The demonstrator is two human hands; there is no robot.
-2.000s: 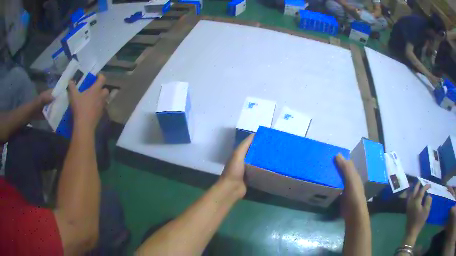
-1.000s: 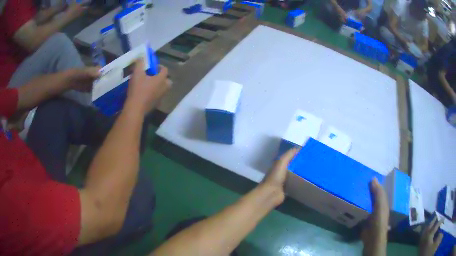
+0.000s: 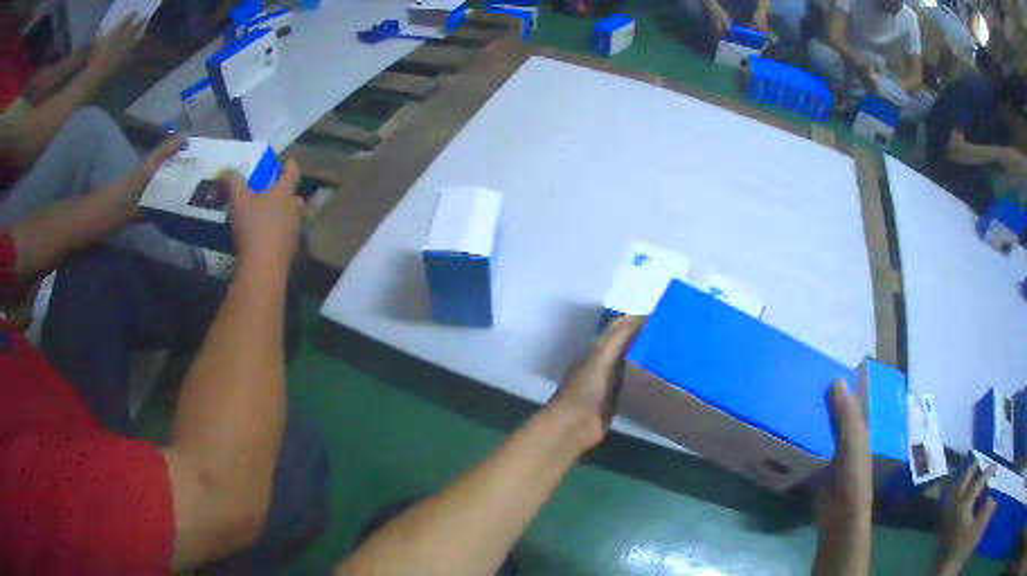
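Note:
A long retail carton (image 3: 738,366) is held level between my two hands over the near edge of the white board. Its plain blue side faces up and its whitish panel with a small dark picture faces me. My left hand (image 3: 597,383) grips its left end. My right hand (image 3: 847,467) grips its right end, with the thumb on the blue side; its fingers are hidden. Two small cartons with white tops (image 3: 648,276) stand just behind the held carton and are partly hidden by it.
An upright white and blue carton (image 3: 461,259) stands on the white board (image 3: 676,169). A light-blue-topped carton (image 3: 884,411) is at right, beside a small carton with a dark picture (image 3: 926,439). A person in red sleeves holds a carton (image 3: 203,191) at left. Wooden pallet slats lie behind.
The view has swung right and then partly back. The carton stays in both my hands and is now tilted down to the right. The left neighbour's carton has been turned.

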